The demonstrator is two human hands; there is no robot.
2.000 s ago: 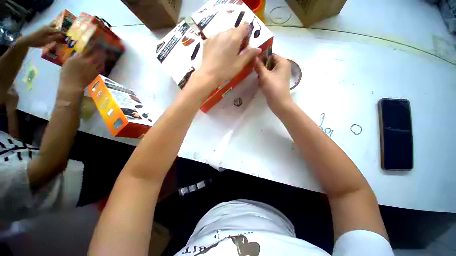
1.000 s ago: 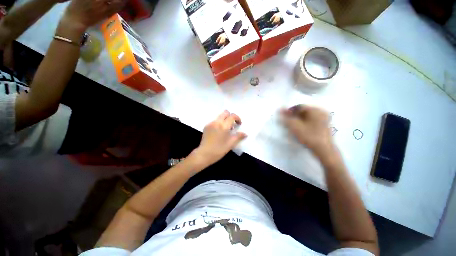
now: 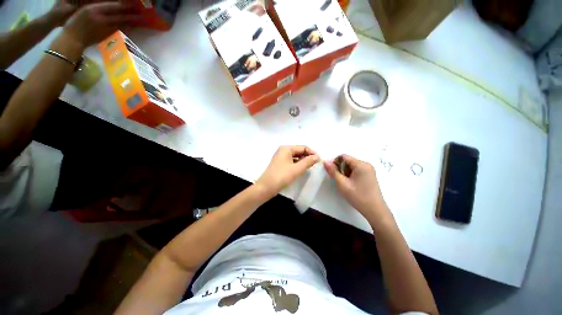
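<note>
My left hand (image 3: 289,169) is at the front table edge, its thumb and fingertips pinched at the top of a whitish, see-through tape strip (image 3: 309,187) that hangs over the edge. My right hand (image 3: 353,178) is just to its right, fingertips almost touching the left ones, with a small dark object (image 3: 340,165) held in its curled fingers. A white tape roll (image 3: 367,91) stands behind my right hand. Retail boxes (image 3: 251,54) with white tops and red-orange sides stand stacked side by side behind my left hand.
A single orange retail box (image 3: 128,84) lies at the left, near a co-worker's arms (image 3: 58,46) and a yellowish tape roll (image 3: 86,74). A smartphone (image 3: 457,183) lies at the right. A brown carton (image 3: 411,18) is at the back.
My hands have left the stacked boxes and come to the front table edge. Since the last earlier frame, my right hand has moved left to meet my left hand at the strip.
</note>
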